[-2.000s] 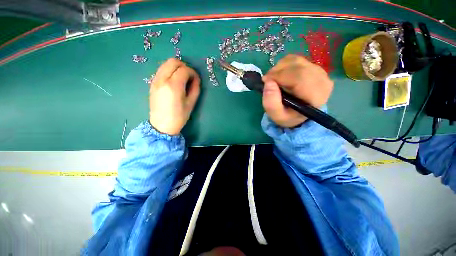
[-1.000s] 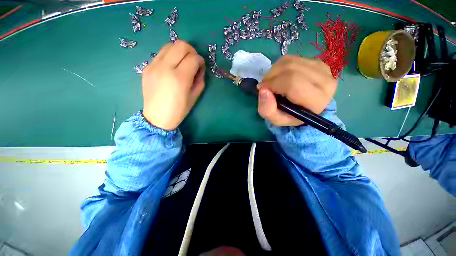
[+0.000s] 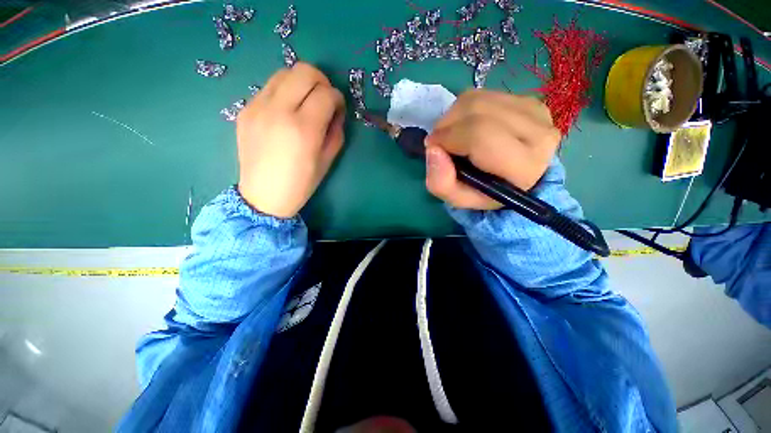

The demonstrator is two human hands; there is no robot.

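Observation:
My right hand [image 3: 494,148] is shut on the black handle of the soldering iron [image 3: 524,200]. The iron's coppery tip points left and lies at the lower end of a short row of small speckled circuit parts [image 3: 357,87]. My left hand [image 3: 290,139] rests on the mat to the left of the tip with its fingers curled in; whether it holds anything is hidden. The white pad [image 3: 420,104] lies just beyond the iron, partly covered by my right hand. More small parts [image 3: 423,38] lie in clusters beyond the pad.
A pile of red lead wires [image 3: 571,68] lies right of the pad. Further right are the yellow pot [image 3: 630,87], a square sponge box [image 3: 686,150] and a black stand [image 3: 729,80] with cords. A thin pale strand [image 3: 123,126] lies at left. Another person's blue sleeve [image 3: 737,262] shows at right.
The view has shifted closer to the mat. The iron tip has moved from the pad's left edge down to the lower end of the short row. The left hand has stayed curled in about the same place.

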